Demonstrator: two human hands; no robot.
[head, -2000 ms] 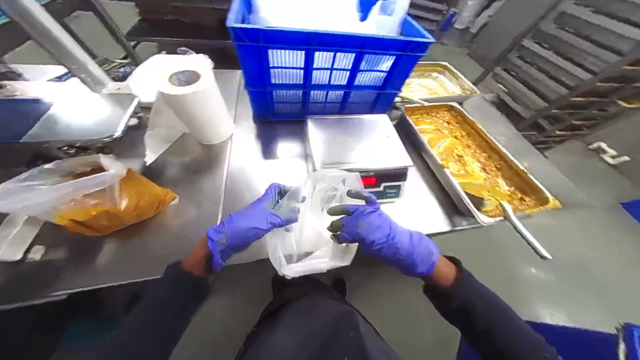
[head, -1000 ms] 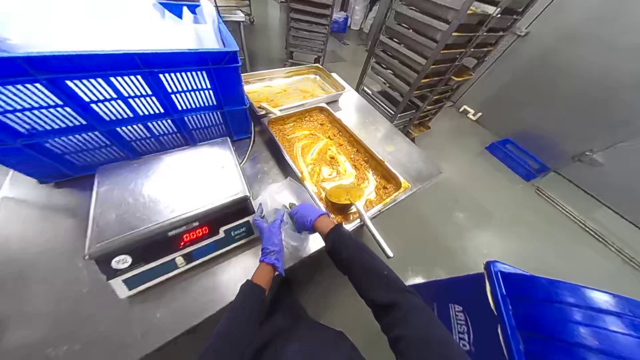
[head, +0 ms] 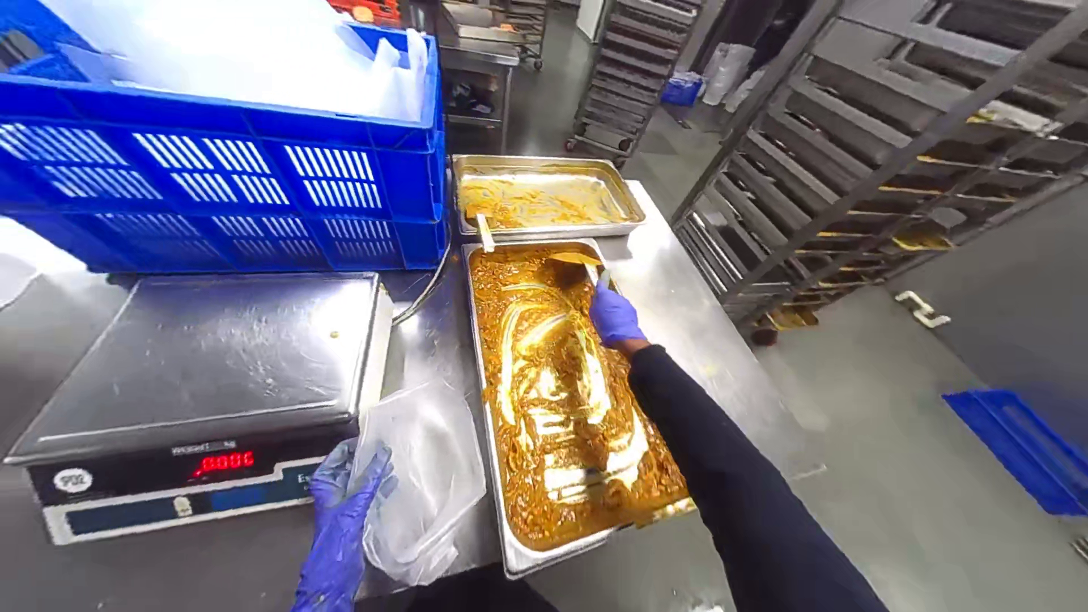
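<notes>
My left hand (head: 344,510), in a purple glove, holds a clear plastic bag (head: 425,484) between the scale and the food pan. The full steel pan (head: 495,476) holds a brown, oily sauce-like food. My right hand (head: 614,313), gloved too, grips the handle of a ladle (head: 574,257) at the pan's far right part; the ladle's bowl is coated with sauce. To the left stands a digital scale (head: 212,353) with a bare steel platform and a lit red display.
A blue plastic crate (head: 272,183) with white plastic sheets stands behind the scale. A second pan (head: 552,191) with sauce residue sits beyond the full one. Tray racks (head: 816,161) stand at the right, and a blue crate (head: 1020,450) lies on the floor.
My right hand has left the bag and moved forward onto the ladle handle. The ladle has shifted from the pan's near end to its far part. The view has swung right.
</notes>
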